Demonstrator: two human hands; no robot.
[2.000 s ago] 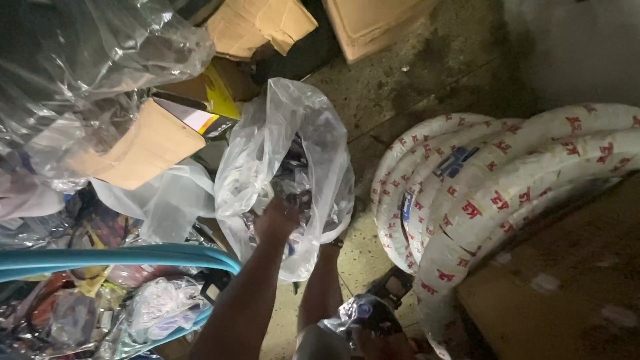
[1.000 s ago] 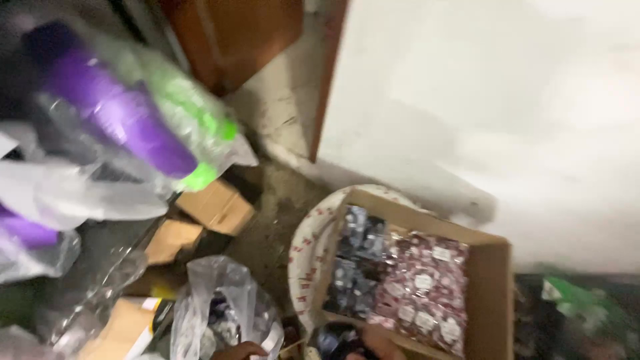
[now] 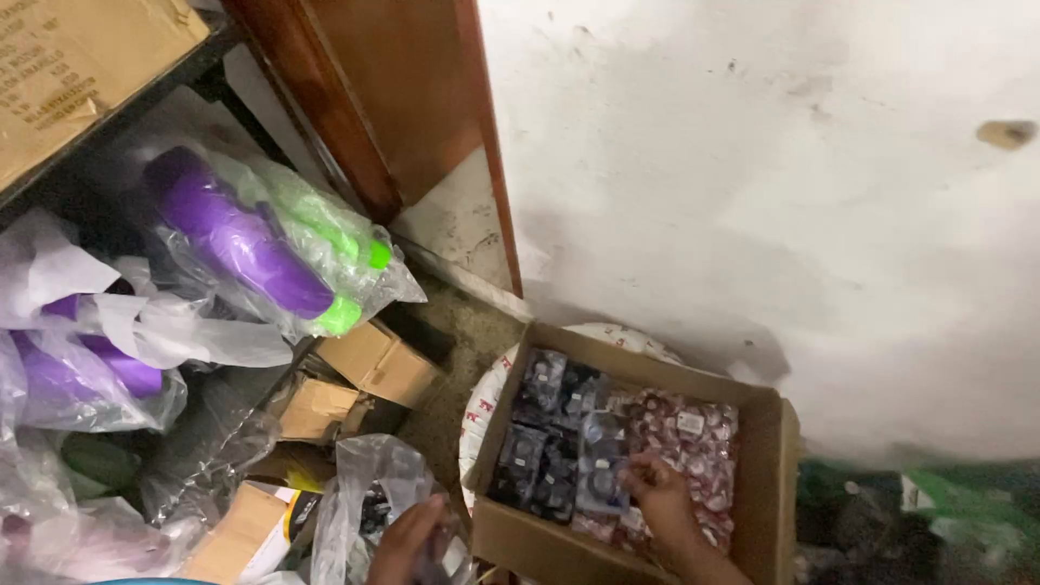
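An open cardboard box [image 3: 780,487] holds clear packets of dark items [image 3: 536,382] on its left side and packets of small reddish items [image 3: 691,422] on its right. My right hand [image 3: 658,487] is inside the box, its fingertips at the edge of a clear packet with a dark item [image 3: 603,463]; whether they pinch it is unclear. My left hand [image 3: 410,536] is at the bottom, between the box and a clear plastic bag [image 3: 366,463] containing dark items. Something dark, blurred and partly hidden, shows by its palm.
Purple and green bottles [image 3: 244,244] in clear plastic lie on a shelf at left, below a large carton [image 3: 73,73]. Small cartons [image 3: 378,361] stand beneath. Behind the box are a white wrapped coil [image 3: 487,398] and a white wall [image 3: 731,203]. Green bags [image 3: 959,504] lie at right.
The view has swung from the plastic bag on the floor to the wall and cardboard box. My right hand, at the box's lower edge one second ago, has moved up over the packets.
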